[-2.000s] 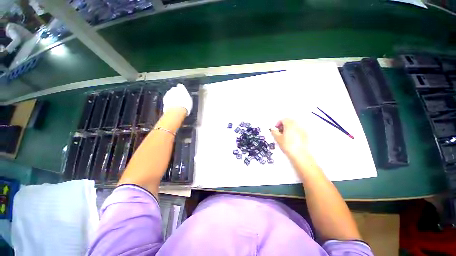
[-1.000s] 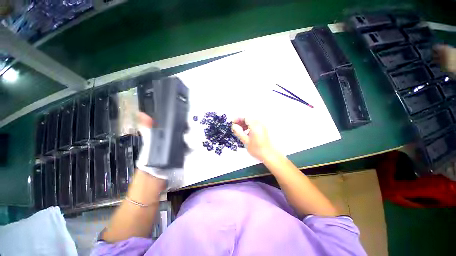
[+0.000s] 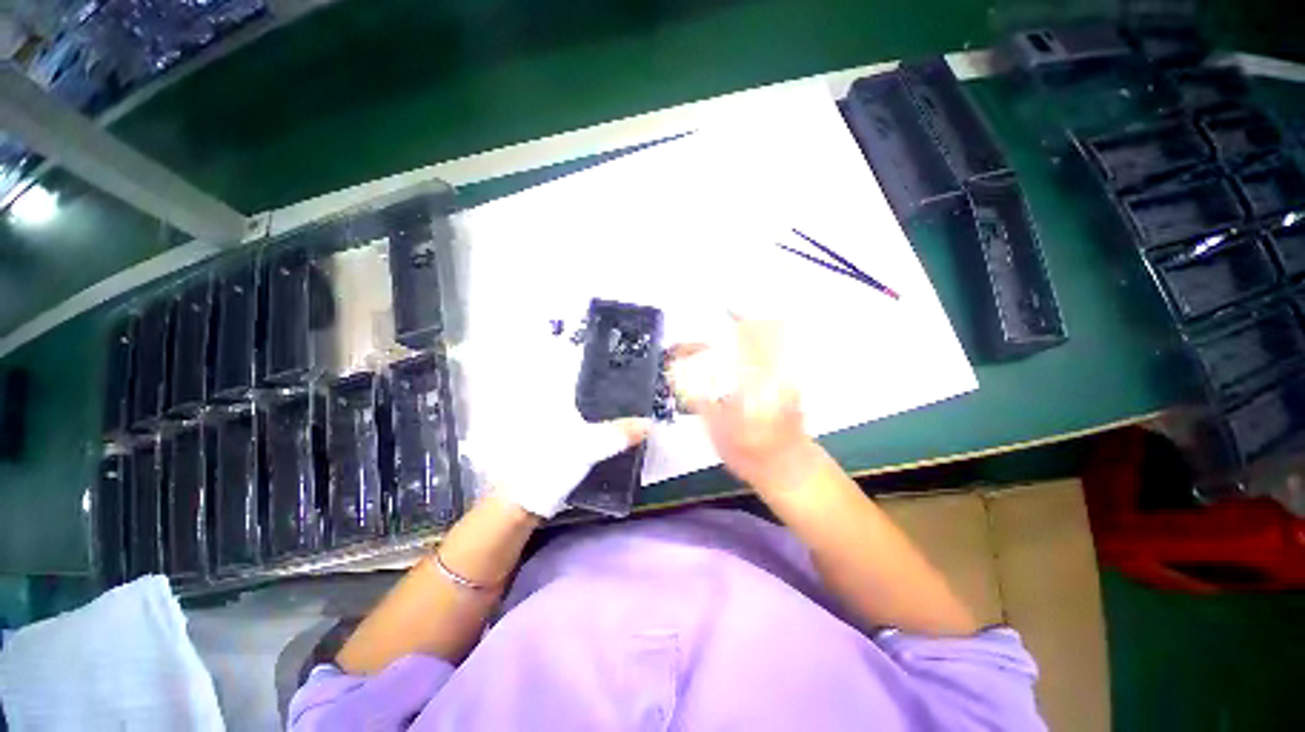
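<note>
My left hand (image 3: 558, 465), in a white glove, holds a black housing (image 3: 618, 375) with its open hollow side facing up, above the left part of the white work sheet (image 3: 744, 186). My bare right hand (image 3: 723, 386) is at the housing's right edge, fingers bent close together; whether it pinches a small part cannot be told. The pile of small dark parts (image 3: 664, 393) is mostly hidden behind the housing and my hands. A few loose parts show at the housing's upper left.
A clear tray (image 3: 358, 308) with two rows of black housings is at left. Dark tweezers (image 3: 844, 266) lie on the sheet. Spare black housings (image 3: 1016, 265) lie right of it. More trays (image 3: 1216, 258) are at far right. White foam sheets (image 3: 108, 665) are at lower left.
The left hand has taken a housing from the tray, leaving a bare pocket in the back row, and brought it right over the pile. The right hand now meets it there. The view has shifted right.
</note>
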